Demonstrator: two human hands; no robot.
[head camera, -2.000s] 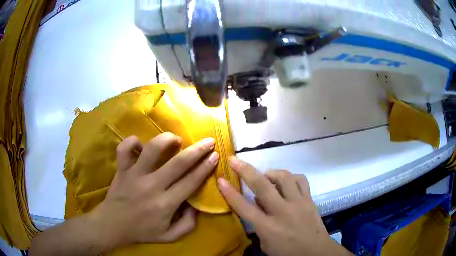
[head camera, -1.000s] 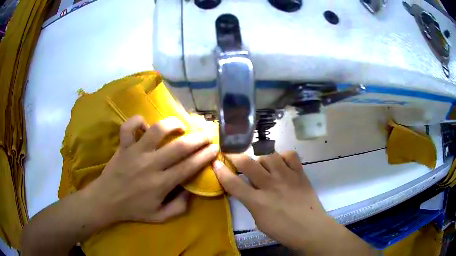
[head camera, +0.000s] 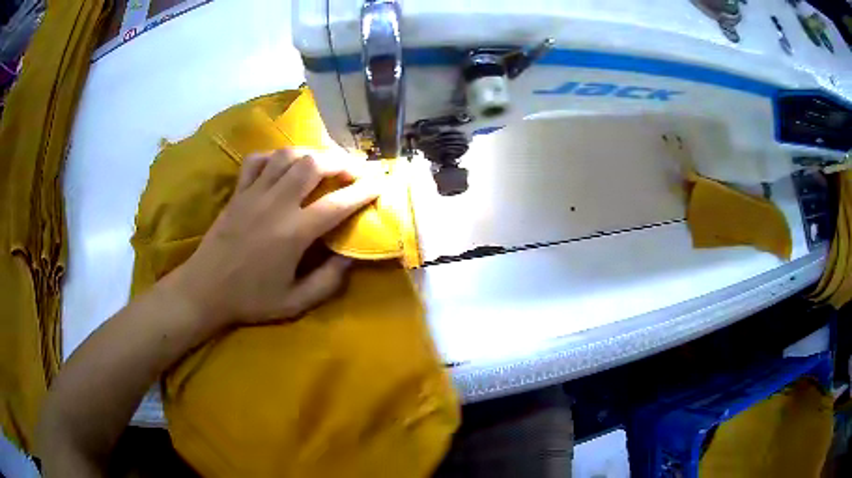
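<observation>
A mustard-yellow garment panel (head camera: 318, 383) lies on the white machine table and hangs over its front edge. A curved facing piece (head camera: 374, 231) with a rounded stitched edge lies on it, beside a narrow stitched strip (head camera: 409, 219) running up to the needle area. My left hand (head camera: 271, 238) lies bare on the panel, fingers bent, fingertips near the needle area, pressing the cloth. The presser foot and needle are lost in bright light behind the shiny metal guard (head camera: 383, 79) of the sewing machine (head camera: 560, 84). My right hand is out of the picture.
A bundle of cut panels (head camera: 28, 215) hangs at the left table edge. A small mustard piece (head camera: 738, 219) rests on the machine bed at right. A blue plastic crate (head camera: 659, 425) with mustard cloth stands at lower right. A measuring tape (head camera: 560, 362) runs along the front table edge.
My right hand has left the cloth and the picture. The curved piece and strip sit higher in view, nearer the needle area. My left hand has moved up slightly. The camera view has shifted.
</observation>
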